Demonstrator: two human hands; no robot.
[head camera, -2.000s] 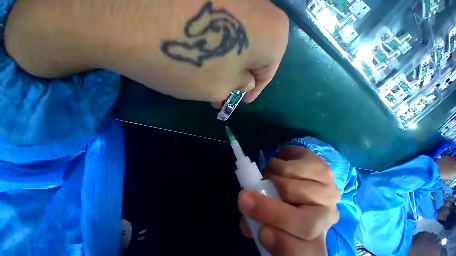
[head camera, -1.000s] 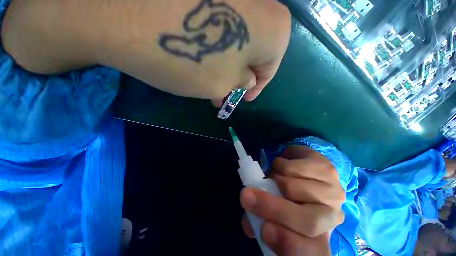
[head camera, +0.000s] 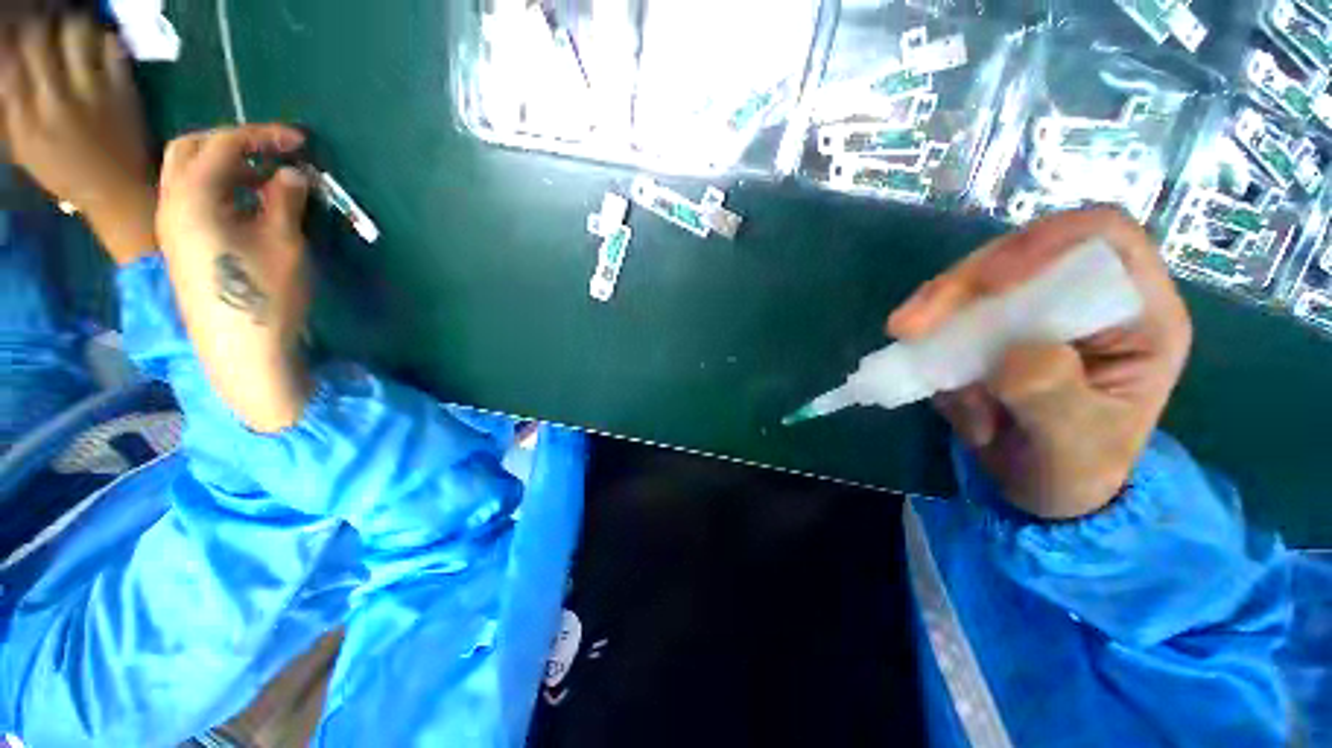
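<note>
My left hand (head camera: 241, 256), tattooed on its back, is at the left over the green mat. Its thumb and finger pinch one end of a narrow circuit-board assembly (head camera: 345, 206), which points down to the right. My right hand (head camera: 1088, 365) is wrapped around a white squeeze bottle (head camera: 1023, 322). The bottle lies nearly level, its thin green tip (head camera: 804, 414) pointing left and down over the mat near the front edge. The tip is far from the held assembly. Two loose assemblies lie on the mat, one upright in view (head camera: 611, 249) and one slanted (head camera: 687, 209).
A glossy clear blister tray (head camera: 643, 154) with several assemblies in its pockets spans the far side and right. Another person's hand (head camera: 73, 124) is at the upper left, beside a white item (head camera: 143, 27). A pale cord (head camera: 230, 66) lies near my left hand. Below the mat's near edge is dark.
The view now takes in more of the bench. My left hand with an assembly has moved far left, away from the bottle tip. My right hand and bottle have moved right, and the bottle has tilted nearly level.
</note>
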